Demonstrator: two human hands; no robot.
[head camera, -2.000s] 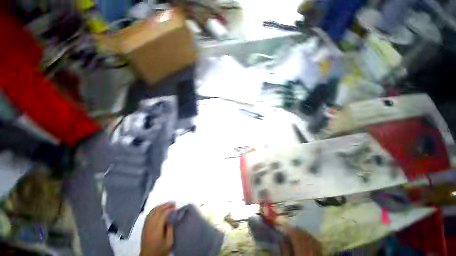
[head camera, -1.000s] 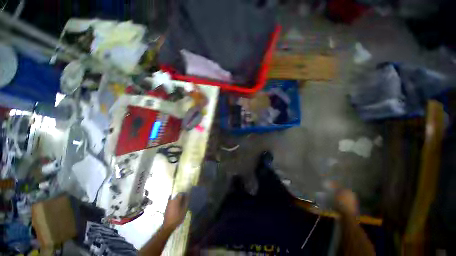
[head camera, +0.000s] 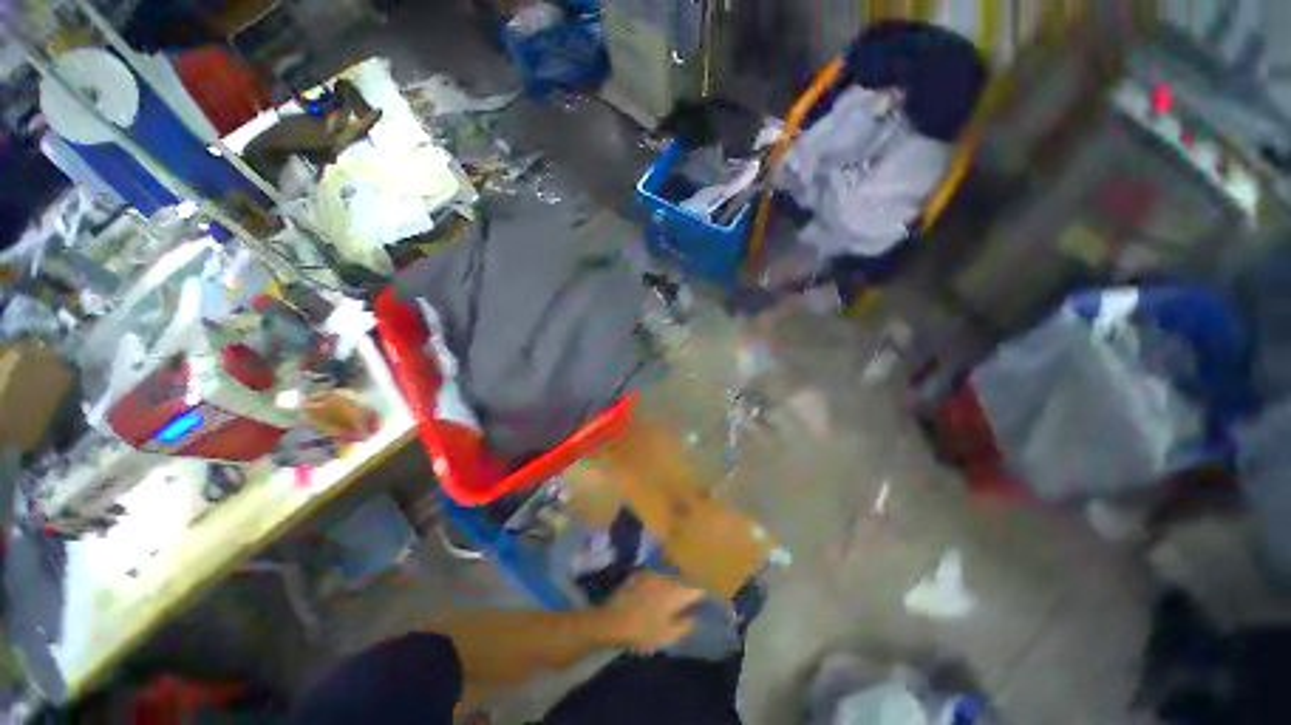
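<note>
The view is blurred. My left hand (head camera: 654, 612) is at the bottom centre, with the bare forearm reaching in from the lower left. Its fingers are curled, and a small grey cut piece (head camera: 712, 632) shows at and below the fingertips; its outline is unclear. My right hand is not in view. A red-rimmed crate (head camera: 460, 475) holding dark grey fabric (head camera: 545, 319) stands beyond the left hand.
The sewing machine (head camera: 191, 411) and its table's yellowed edge (head camera: 234, 550) lie at left. A wooden board (head camera: 687, 517) is beside the crate. A blue bin (head camera: 701, 234), a chair with pale fabric (head camera: 857, 170) and a covered bundle (head camera: 1104, 390) stand farther off. Scraps lie on the floor.
The view has swung right, away from the machine, which now sits far left. My left hand has left the table area and is over the floor side. My right hand has gone out of view.
</note>
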